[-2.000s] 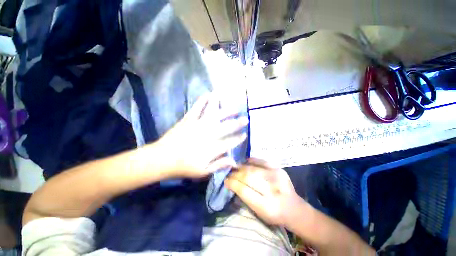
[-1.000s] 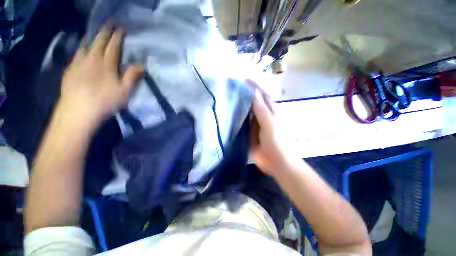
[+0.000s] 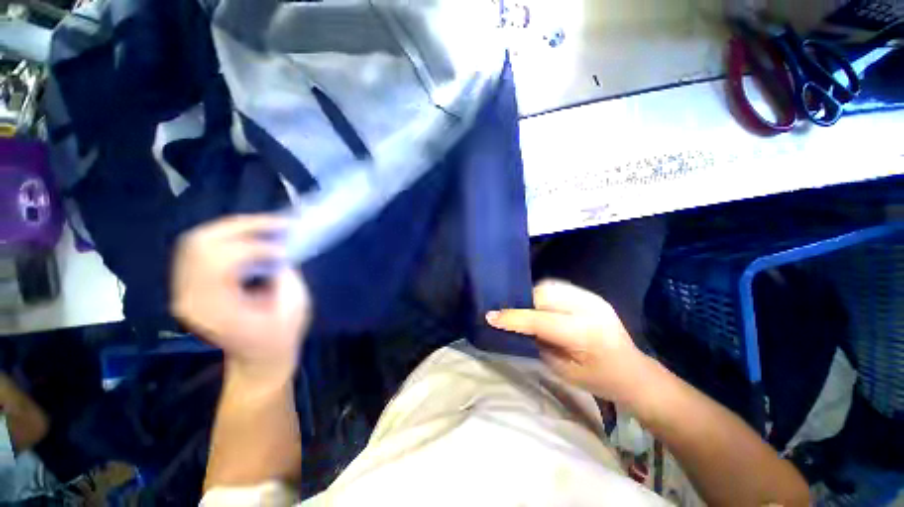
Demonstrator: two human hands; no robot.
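Observation:
The garment, navy with a grey panel (image 3: 347,79) crossed by dark stripes, lies on the table's left part and hangs over its front edge. My left hand (image 3: 243,287), blurred, pinches the pale grey edge of the cloth at the left. My right hand (image 3: 575,332) holds the lower end of a navy band (image 3: 496,218), thumb on top, above my lap. The band runs up toward the needle area, where glare hides detail; the needle itself does not show.
Red-handled scissors (image 3: 761,94) and dark-handled scissors (image 3: 821,84) lie on the table (image 3: 684,168) at the right. A blue basket (image 3: 750,307) stands below right. A purple device (image 3: 25,198) is at the far left. Another person's arm (image 3: 22,411) shows at lower left.
My left hand has come down and now holds the grey edge. My right hand has moved down from near the needle to the navy band's end. The view has tilted lower.

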